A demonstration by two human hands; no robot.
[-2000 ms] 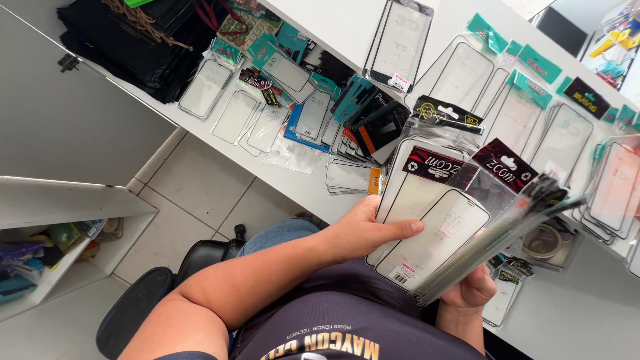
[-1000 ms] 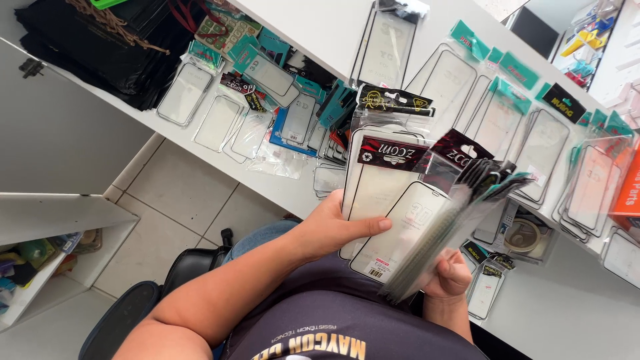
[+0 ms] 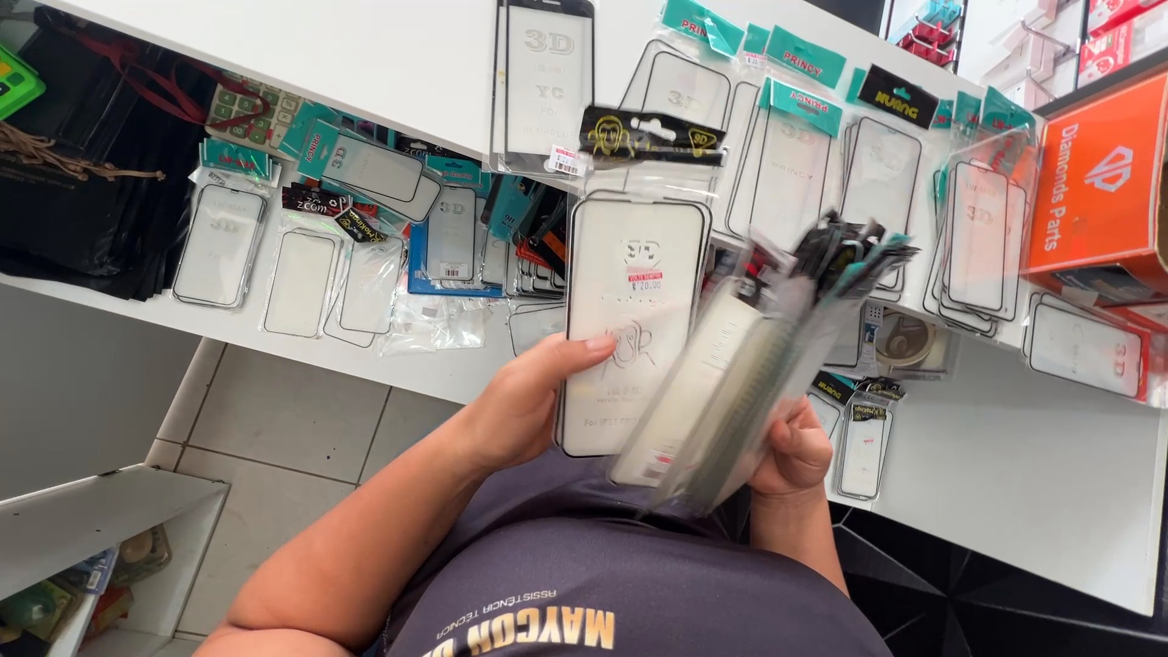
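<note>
My left hand point(image 3: 525, 397) grips a packaged phone screen protector point(image 3: 634, 301) by its side, thumb over the front; its clear sleeve has a black header. Beside it, my right hand point(image 3: 794, 449) is closed around the lower right of a thick stack of packaged screen protectors point(image 3: 748, 383). The stack is tilted and seen partly edge-on, with blurred black and teal headers at its top. A larger black-edged screen protector point(image 3: 547, 91) lies on the white counter just beyond the one in my left hand.
More packaged screen protectors point(image 3: 785, 169) lie across the white counter point(image 3: 383, 55), several at the left point(image 3: 219, 245). An orange box point(image 3: 1100, 192) stands at the right. Black bags point(image 3: 73, 182) and a calculator point(image 3: 251, 114) are at the far left. A white open cabinet point(image 3: 137, 520) is at lower left.
The protectors with black-and-red headers that faced up by my left hand no longer show there; one with a black-and-yellow header now does. The stack in my right hand stands more edge-on.
</note>
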